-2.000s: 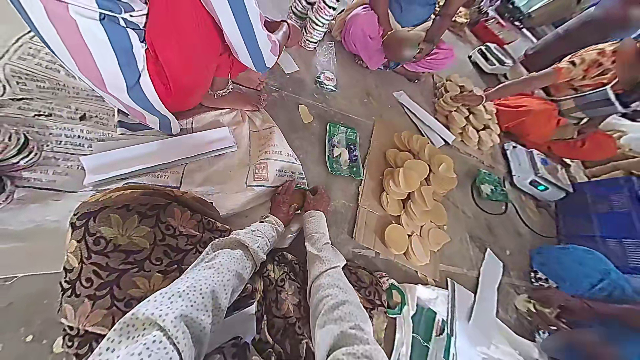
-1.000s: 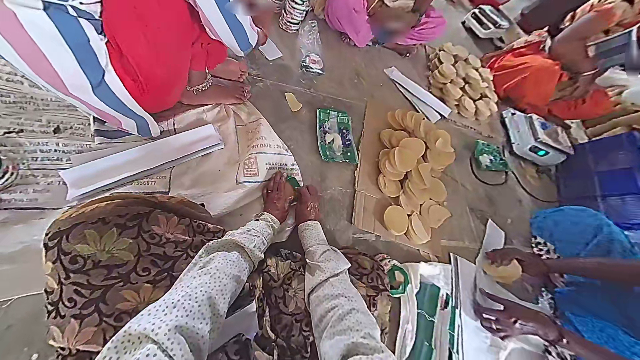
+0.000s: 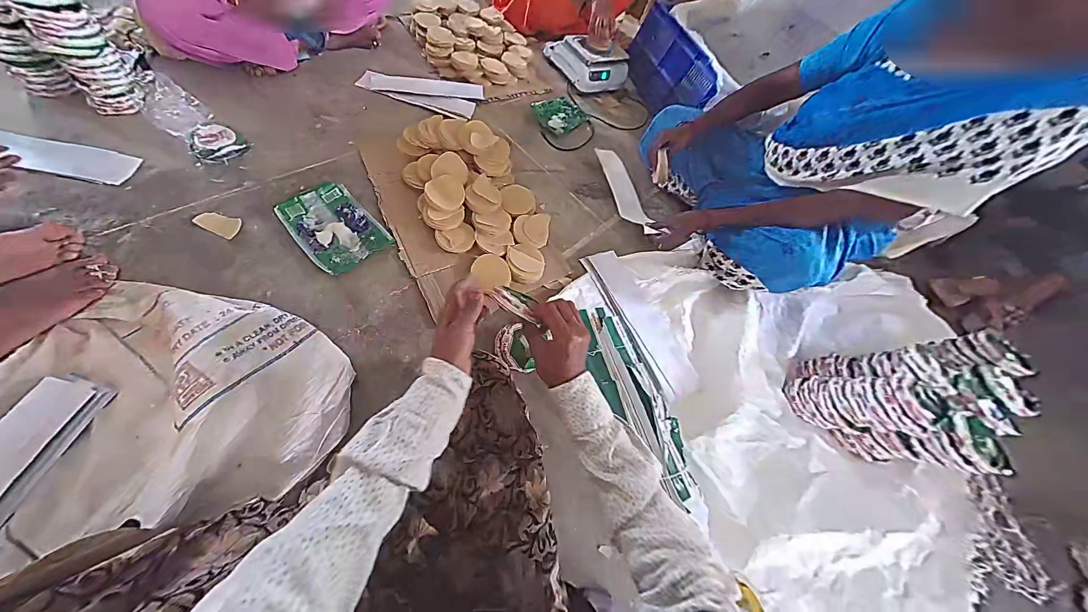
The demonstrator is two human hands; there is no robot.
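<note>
My left hand (image 3: 460, 325) and my right hand (image 3: 558, 340) hold between them a small printed plastic packet (image 3: 513, 304), pinched at its two ends. Just beyond my fingers, piles of thin round yellowish discs (image 3: 446, 192) lie on a flat cardboard sheet (image 3: 384, 180). One disc (image 3: 490, 273) lies right by my left fingertips. Beside my right hand, a stack of green and white plastic packaging (image 3: 629, 387) rests on white sheeting. A green printed packet (image 3: 333, 228) lies on the floor left of the cardboard.
At right, a person in blue (image 3: 790, 229) holds a paper strip (image 3: 623, 189). Rows of filled packets (image 3: 909, 399) lie on the white sheeting (image 3: 816, 510). Farther off are a digital scale (image 3: 588, 65), a blue crate (image 3: 671, 58) and more discs (image 3: 470, 41). A woven sack (image 3: 255, 382) lies at left.
The view has swung to the right. My hands, earlier over the sack's edge, are now close to the discs and the green packaging, with a small packet between them.
</note>
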